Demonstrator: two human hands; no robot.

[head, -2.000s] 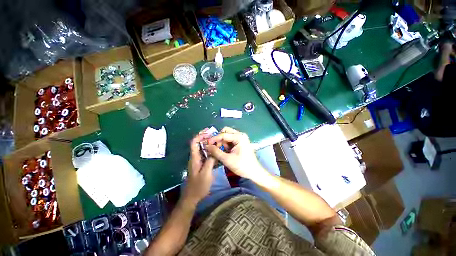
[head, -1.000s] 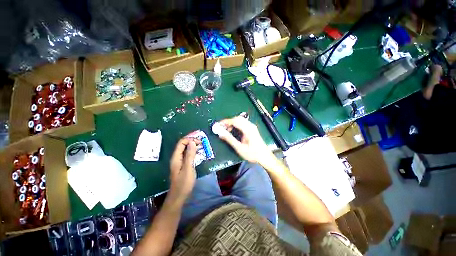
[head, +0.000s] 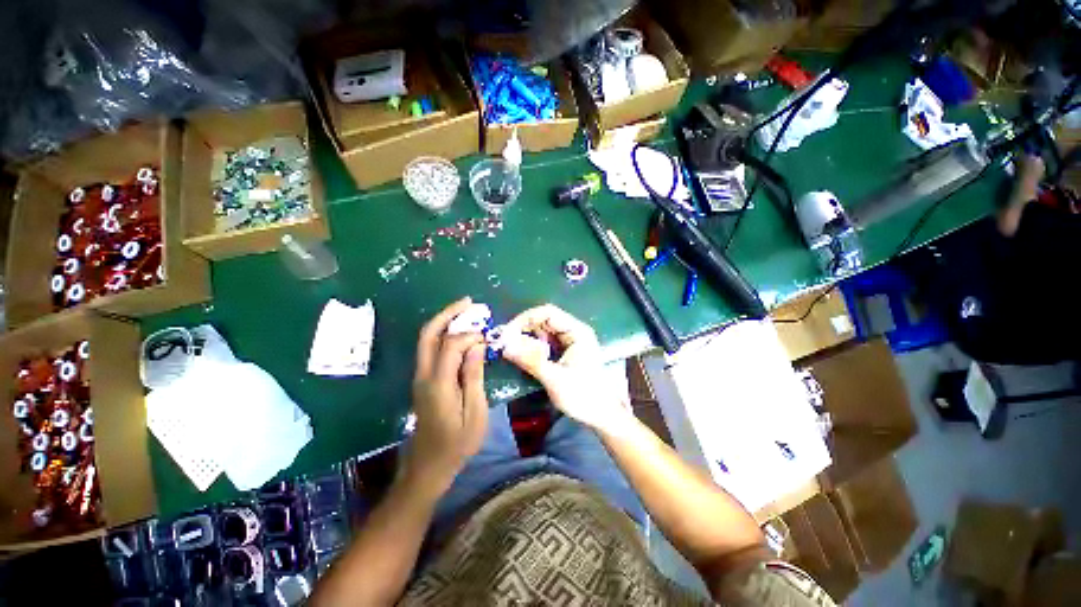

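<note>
My left hand (head: 453,377) holds a small white device housing (head: 473,318) with a bit of blue showing, above the bench's front edge. My right hand (head: 567,365) meets it from the right, its thumb and fingers closed on a small white part (head: 528,345) at the housing's side. My fingers hide most of both pieces. A round red-and-white part (head: 575,270) lies on the green bench (head: 415,285) beyond my right hand.
A mallet (head: 628,275) and a black electric screwdriver (head: 715,261) lie at right. Clear tubs (head: 430,184) and small reddish parts (head: 456,232) are beyond my hands. White sheets (head: 237,421) and cartons (head: 113,320) stand left. A person's arm (head: 1019,196) is far right.
The white piece lying on the bench two seconds ago is gone from there. My hands, apart one second ago with the blue cell showing, have come together at the housing.
</note>
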